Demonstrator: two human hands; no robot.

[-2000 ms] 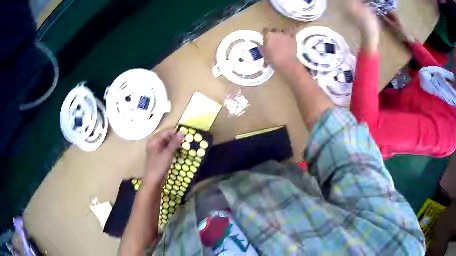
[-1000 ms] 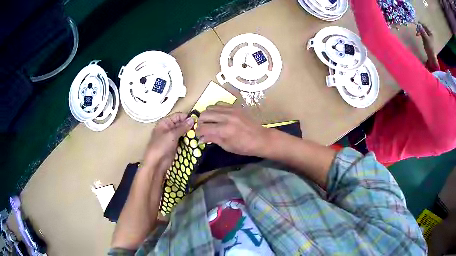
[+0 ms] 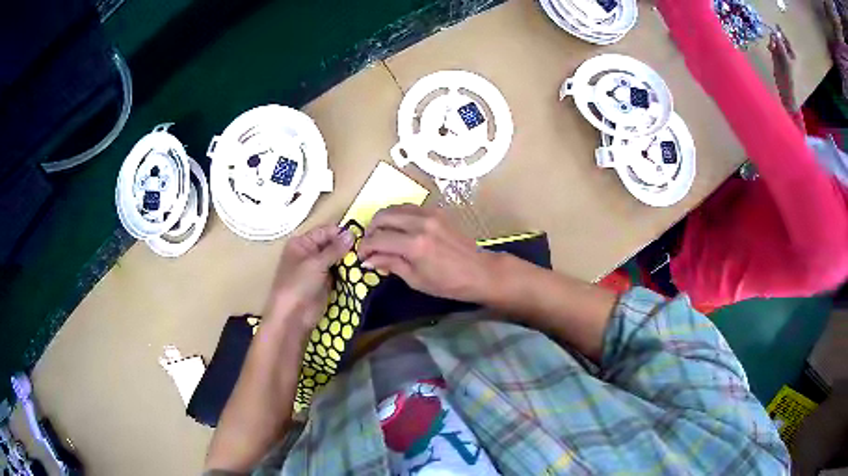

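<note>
My left hand grips the top end of the black pad sheet, which shows rows of yellow dots and hangs down towards my lap. My right hand is at the same end, its fingers bent on the sheet's edge; whether a pad is between them is hidden. A pale yellow backing paper lies just beyond my hands. A white round plate with curved slots and a dark square lies flat ahead of my right hand. A larger white plate lies ahead of my left hand.
Overlapping white plates lie at far left and at right, with a stack at the top. Plain black strips lie beside both forearms. Small pale bits lie by the middle plate. A person's red sleeve reaches across at right.
My right hand has come back from the middle plate to the sheet in my left hand and stays there. The neighbour's red sleeve has moved across the right side.
</note>
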